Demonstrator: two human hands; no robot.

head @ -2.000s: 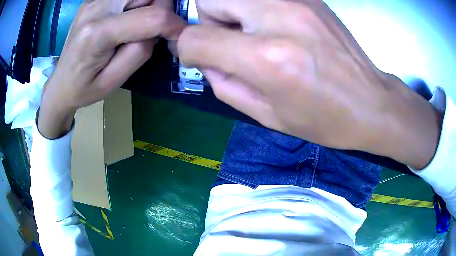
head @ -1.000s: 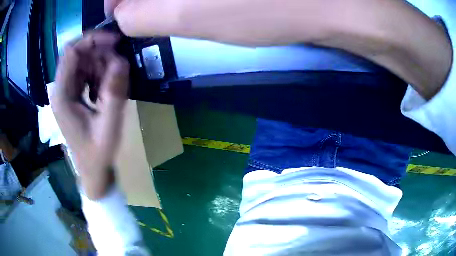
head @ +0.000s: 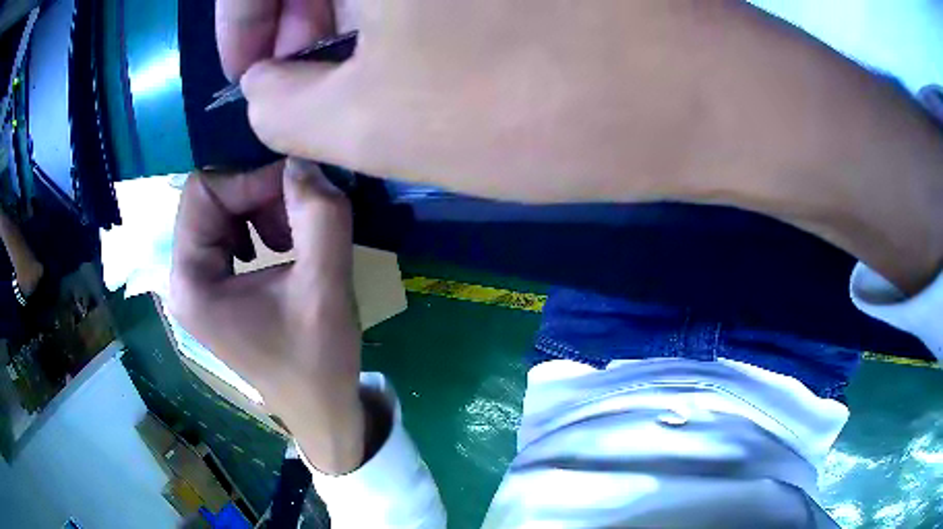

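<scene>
My right hand [head: 434, 114] reaches in from the right over the display panel [head: 869, 36] and pinches thin dark tweezers [head: 327, 48]. Their pale pointed tips stick out to the left, above a black surface [head: 215, 134]. My left hand [head: 274, 279] is below, its thumb and forefinger together at the panel's near left corner. Whether it pinches a small part or the corner cannot be told. The corner metal plate is hidden. The panel's dark near edge [head: 620, 243] runs above my lap.
An open cardboard box [head: 379, 282] stands below my left hand, with white sheets [head: 140, 232] beside it. Other panels [head: 52, 93] stand at the far left. Another person's arm [head: 19, 253] shows at the left edge. The green floor [head: 455, 377] has yellow-black tape [head: 470, 291].
The view has shifted left. My right hand has moved left off the corner plate, and the tweezers now show clearly. My left hand has come to the panel corner, thumb and forefinger closed together.
</scene>
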